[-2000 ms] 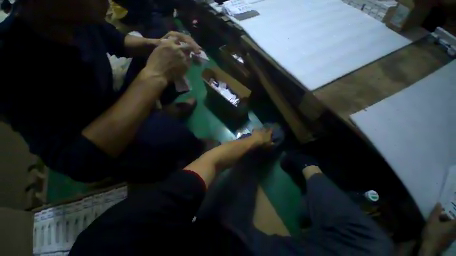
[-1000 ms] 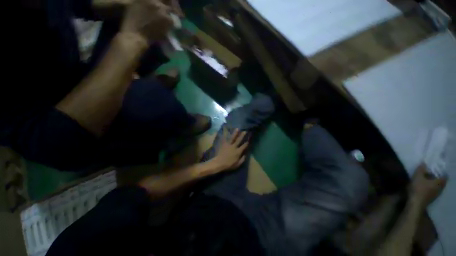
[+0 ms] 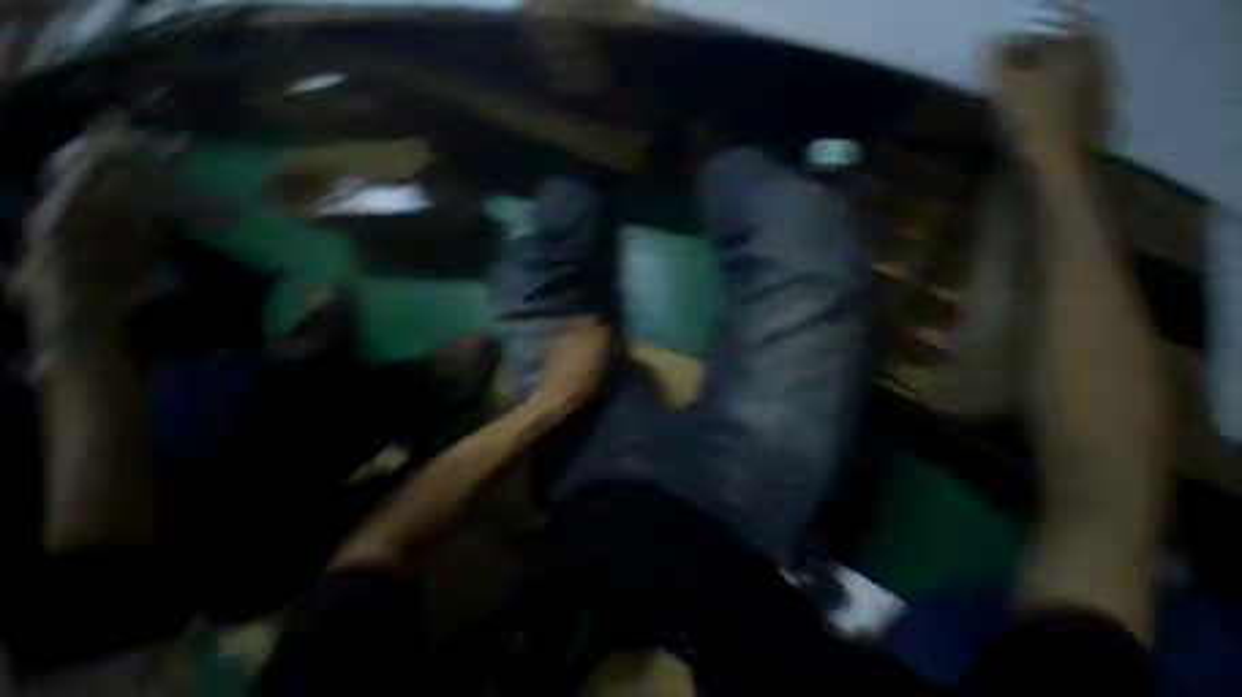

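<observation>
The view is dim and strongly blurred. My left hand (image 3: 575, 361) lies on my left thigh in grey trousers (image 3: 561, 266), with nothing visible in it. My right hand (image 3: 1056, 89) is at the upper right, over the edge of the white foam sheet (image 3: 1158, 75). Its fingers are curled, and a pale item (image 3: 1060, 19), possibly product boxes, shows at the fingertips near the top edge of the picture. Its print and exact shape are too blurred to tell.
Another person's blurred hand (image 3: 102, 204) is at the far left. A small scrap box with bright pieces (image 3: 375, 199) stands on the green floor (image 3: 667, 286). A pale bottle cap (image 3: 832, 151) shows below the table edge. A pale flat piece (image 3: 865, 599) lies beside my right hip.
The view has swung to the right. My right hand has moved up and farther over the foam, with the pale item at its fingers. My left hand stays on my left leg.
</observation>
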